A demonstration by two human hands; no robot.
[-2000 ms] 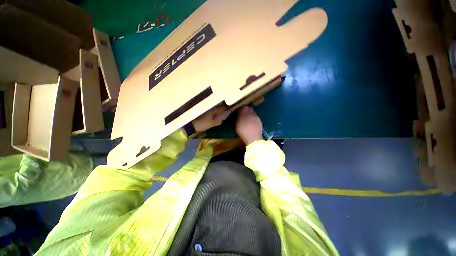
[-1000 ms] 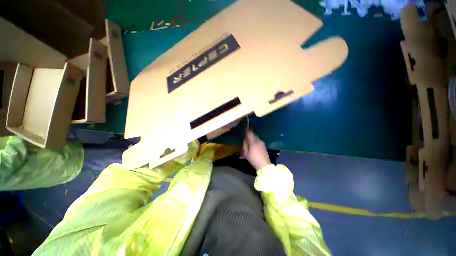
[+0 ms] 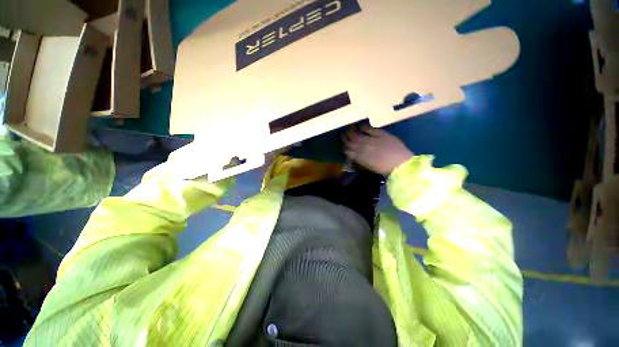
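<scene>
The brown carton's lid (image 3: 224,101), with a black CEPTER rectangle, a long slot and rounded ears, lies tilted across the upper middle and covers the carton's lower part. My right hand (image 3: 377,149) is bare, with bent fingers at the lid's near edge, right of the long slot; whether it grips anything cannot be told. My left hand is almost wholly hidden under the lid; only its sleeve (image 3: 163,193) shows clearly. An orange-yellow cloth or bag (image 3: 305,172) lies crumpled at the bench edge near my lap.
Open brown cartons (image 3: 47,88) stand at upper left on the dark green bench (image 3: 502,146). Another person's yellow-green sleeve (image 3: 61,176) is below them. Stacked cartons (image 3: 607,149) rise along the right edge. A yellow line (image 3: 577,279) crosses the grey floor.
The carton lid sits further right and higher in the picture. My right hand has moved right and up, close against the lid's edge. The left hand shows less than two seconds ago.
</scene>
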